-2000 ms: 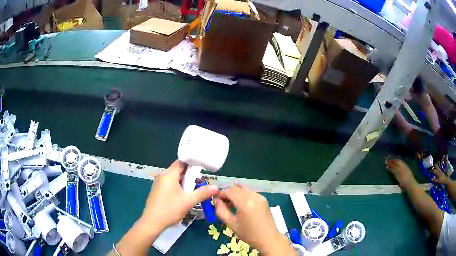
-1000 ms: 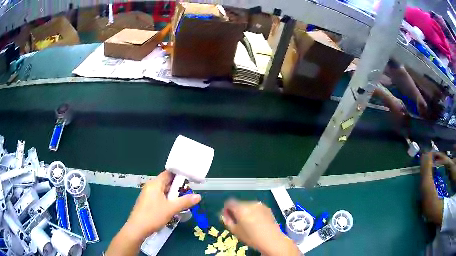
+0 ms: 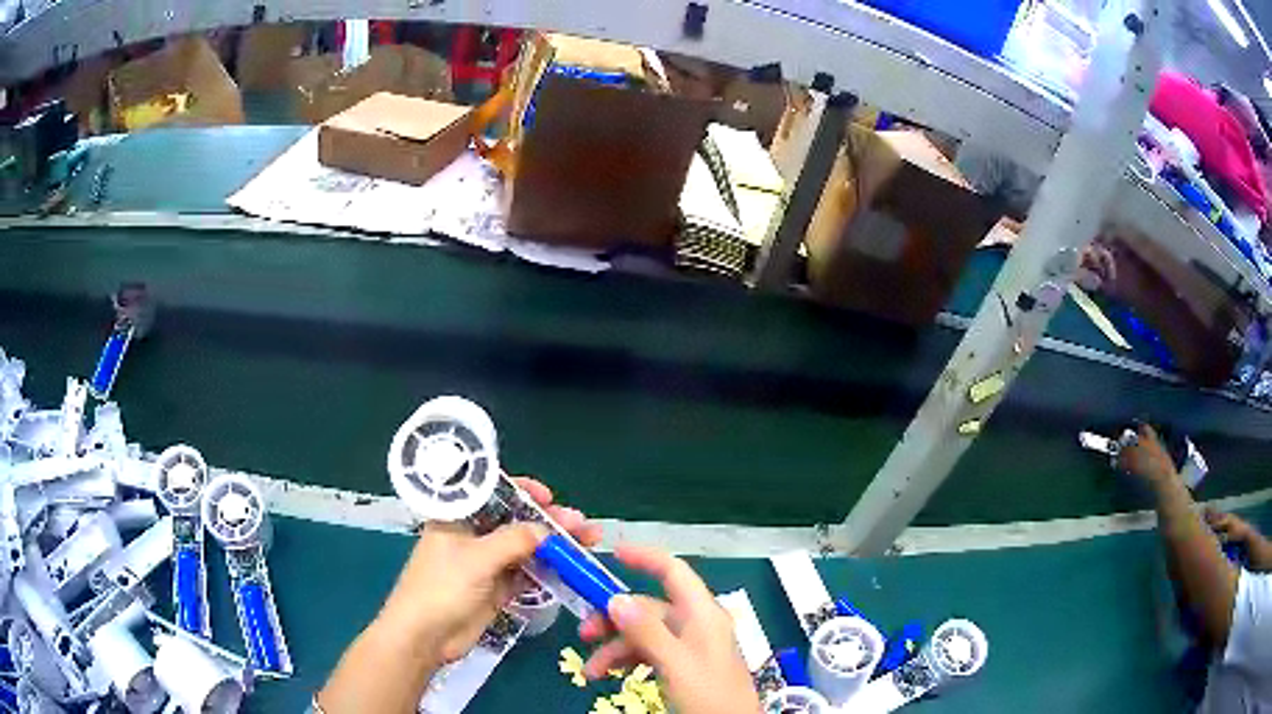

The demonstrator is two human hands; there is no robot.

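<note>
My left hand (image 3: pixel 453 593) grips a white handheld fan body (image 3: pixel 444 460) just below its round spoked head, grille side facing me. The blue battery (image 3: pixel 578 571) lies along the open handle. My right hand (image 3: pixel 681 631) has its thumb and fingers on the far end of the handle and battery. The cream-yellow foam pads (image 3: pixel 631 692) lie in a loose heap on the bench below, partly hidden by my hands. Another fan body lies under my left hand, mostly hidden.
Piled fans (image 3: pixel 84 544) lie at left, with two fan bodies beside them. More fans (image 3: pixel 845 649) lie at right. One fan (image 3: pixel 120 342) is on the dark conveyor belt (image 3: pixel 670 405). A metal post (image 3: pixel 1004 321) rises at right. Another person's arm (image 3: pixel 1186 544) is at far right.
The fan in my left hand has turned from its plain back to its grille side, and the battery now lies in the handle. My right hand has come onto the handle's end.
</note>
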